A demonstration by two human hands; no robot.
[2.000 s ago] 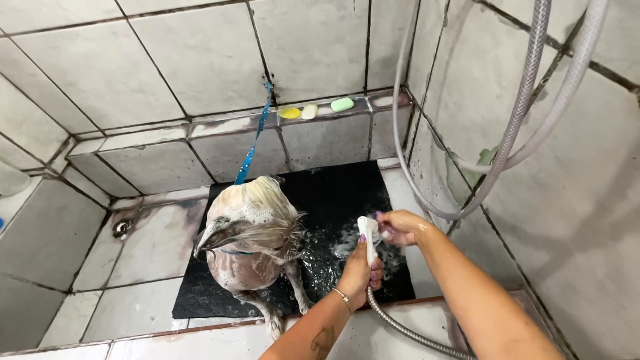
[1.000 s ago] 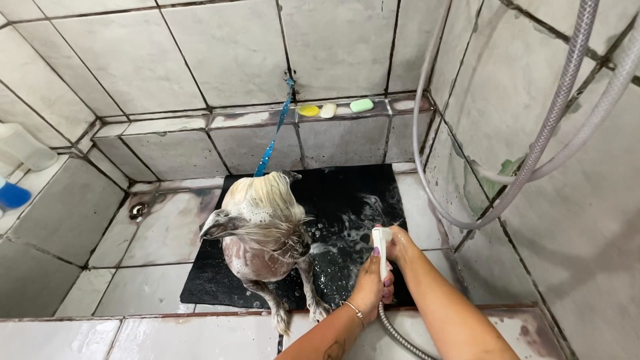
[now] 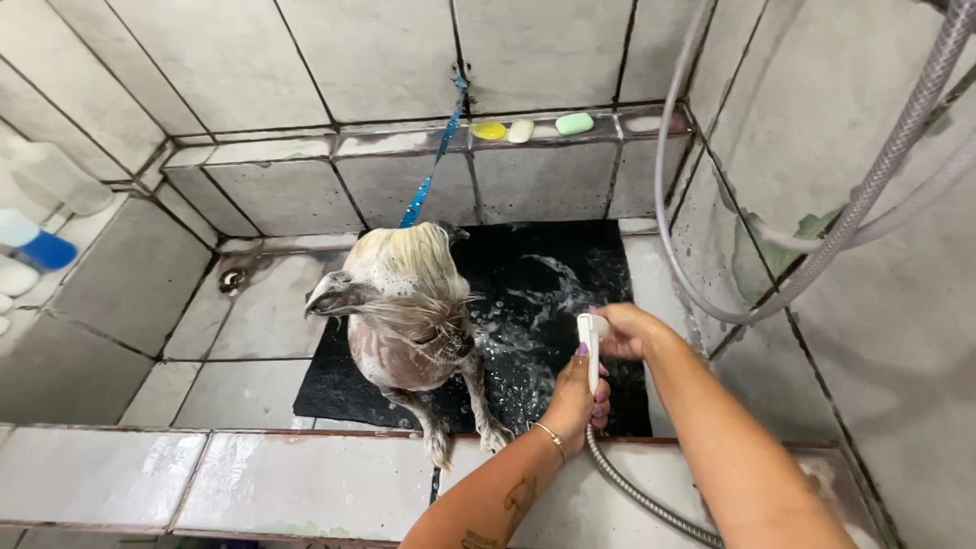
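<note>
My left hand (image 3: 577, 398) is wrapped around the handle of a white shower head (image 3: 589, 343), from which a flexible metal hose (image 3: 644, 499) runs down. My right hand (image 3: 627, 331) is at the head's right side near its face; its fingers are partly hidden, so its grip is unclear. Left of my hands a small dog (image 3: 408, 328), wet and lathered, faces the front with its forepaws on the tiled ledge. A blue leash (image 3: 431, 179) runs from the dog up to the back wall. Beneath the dog lies a black mat (image 3: 549, 267) with water and suds on it.
Yellow (image 3: 489, 131), cream (image 3: 521, 131) and green (image 3: 574, 123) soap bars sit on the back ledge. Bottles, one with blue liquid (image 3: 47, 250), stand at the left. A drain (image 3: 232, 280) lies in the left floor. Clear braided hose (image 3: 877, 183) loops at the right. The front ledge (image 3: 305, 480) is tiled.
My right hand was a little apart from the shower head's top, then came in close against it. The dog stays in about the same place on the mat.
</note>
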